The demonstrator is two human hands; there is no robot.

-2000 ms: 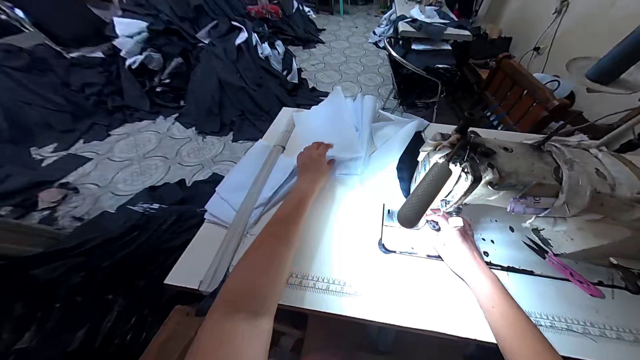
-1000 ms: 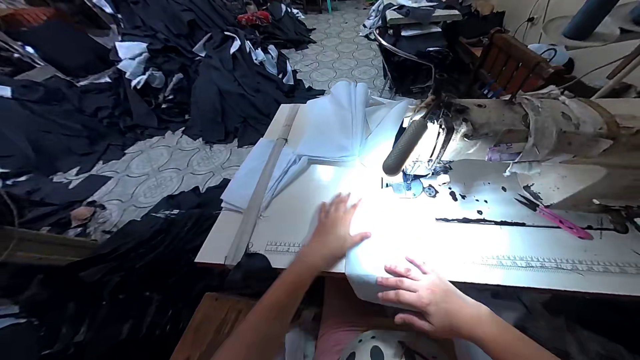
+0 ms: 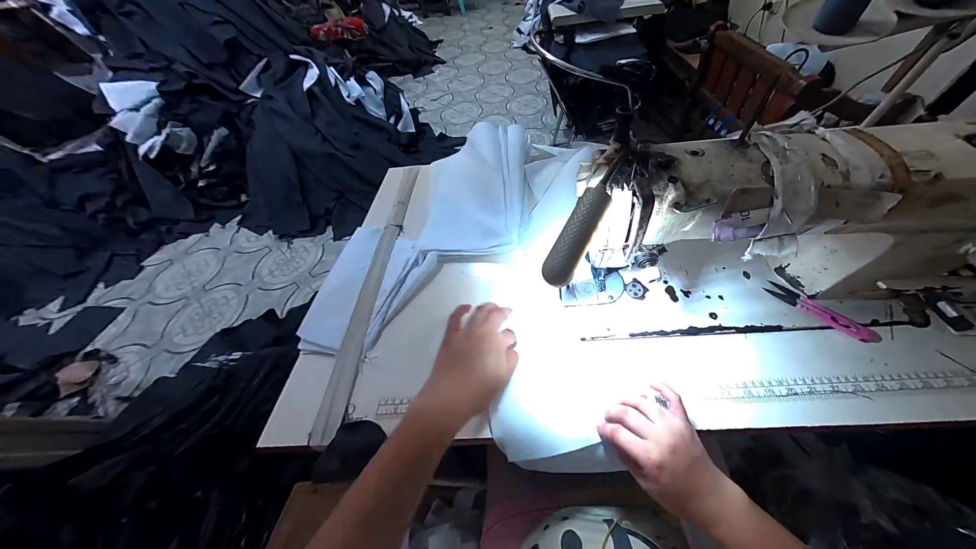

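A white fabric piece (image 3: 560, 431) lies on the sewing table and hangs over its front edge, its upper part lost in the lamp's glare. My left hand (image 3: 476, 354) rests at its left side, fingers bent, with no clear hold on it. My right hand (image 3: 648, 435) touches its right side near the table edge, fingers slightly spread; a grip is not plain. Behind them stands an industrial sewing machine (image 3: 709, 183) with its presser foot (image 3: 606, 282) and a lamp with a textured dark shade (image 3: 577, 236). Folded white fabric (image 3: 476, 198) lies at the back left.
A flat strip (image 3: 362, 313) crosses the table's left side over white cloth. Pink thread snips (image 3: 831, 314) lie right of the needle area. A printed ruler scale (image 3: 823, 387) runs along the front edge. Dark garments (image 3: 305, 137) cover the floor at left; a wooden chair (image 3: 743, 76) stands behind.
Since two seconds ago, my left hand has left the back fabric stack and my right hand has left the machine's needle area. Both are now by the white piece at the front edge.
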